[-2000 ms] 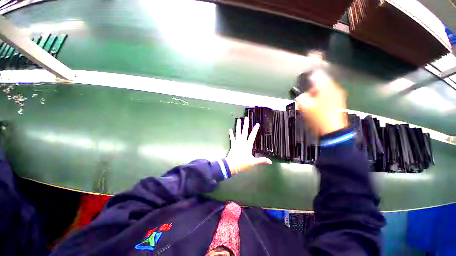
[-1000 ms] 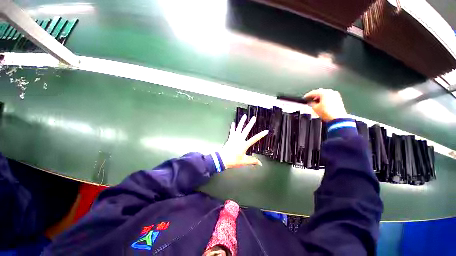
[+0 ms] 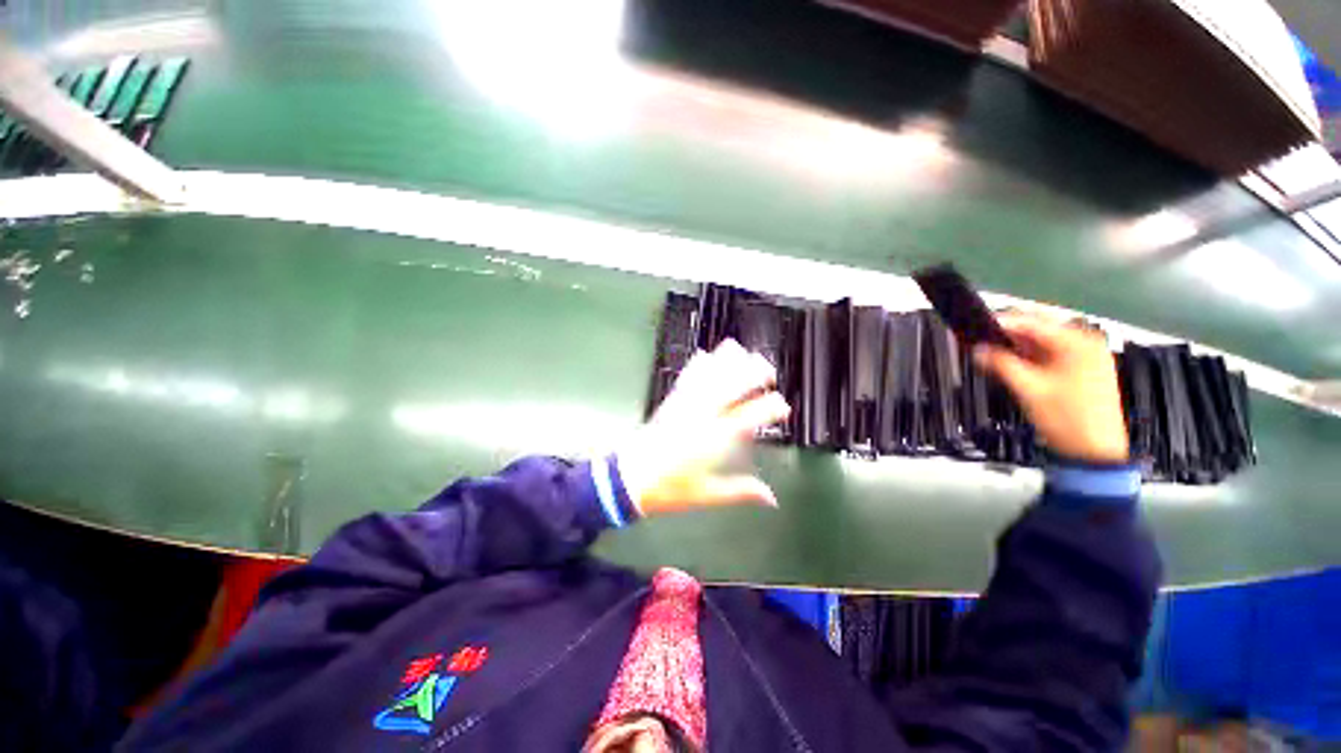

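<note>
A long packed row of black back shells lies on the green bench, from the middle to the right, along the white rail. My right hand holds one black shell by its lower end, tilted above the row near the rail. My left hand lies over the left end of the row, fingers apart and bent. Whether its fingertips grip a shell cannot be told.
The white rail divides the green bench lengthwise. Black pieces with green faces lie at far left behind a metal bar. Pale scatter lies at left. A blue bin with black pieces is below the near edge.
My right hand has moved right and nearer, and its shell now tilts instead of lying level. My left hand's fingers have bent further over the row's left end. The view has shifted slightly.
</note>
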